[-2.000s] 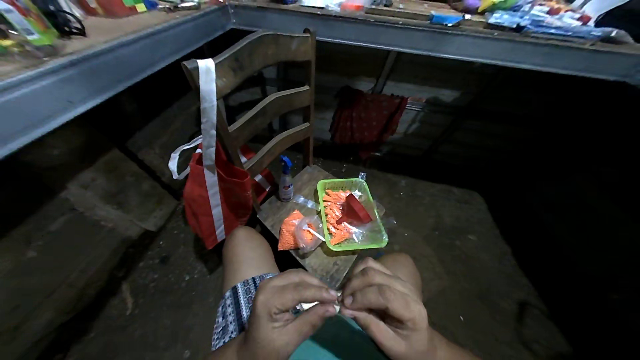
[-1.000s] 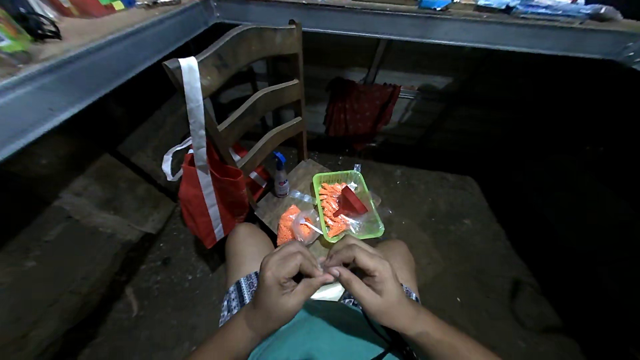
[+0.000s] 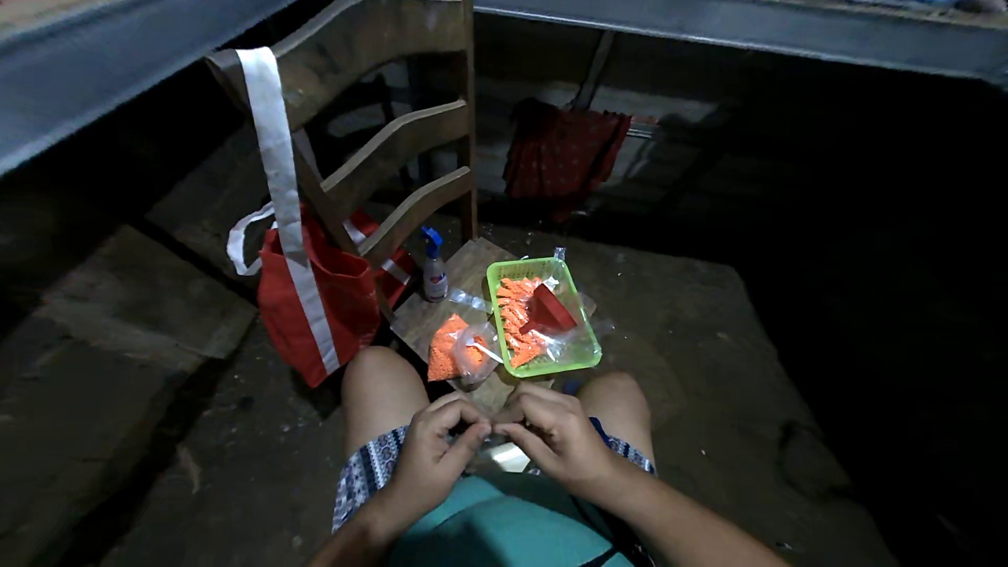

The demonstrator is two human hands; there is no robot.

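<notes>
My left hand (image 3: 442,449) and my right hand (image 3: 555,437) meet at the fingertips above my lap, thumbs and forefingers pinched close. Something small and clear, perhaps thin plastic, seems to lie between them; it is too faint to name. Beyond them, on a wooden chair seat (image 3: 416,313), stands a green plastic basket (image 3: 592,358) with small packs of orange pellets (image 3: 516,315), a red funnel (image 3: 551,309) and clear plastic. Left of the basket lie a bag of orange pellets (image 3: 443,350) and an opened clear bag (image 3: 475,364) with a white spoon (image 3: 487,351) in it.
A spray bottle with a blue head (image 3: 434,268) stands at the seat's left edge. From the chair back (image 3: 378,47) hangs a red tote bag (image 3: 315,303) with white straps. Grey metal table edges (image 3: 669,27) run above. A red cloth (image 3: 563,153) hangs behind.
Both hands stay together at the fingertips over my lap. A white item visible at the fingers two seconds ago no longer shows there. The view has shifted slightly.
</notes>
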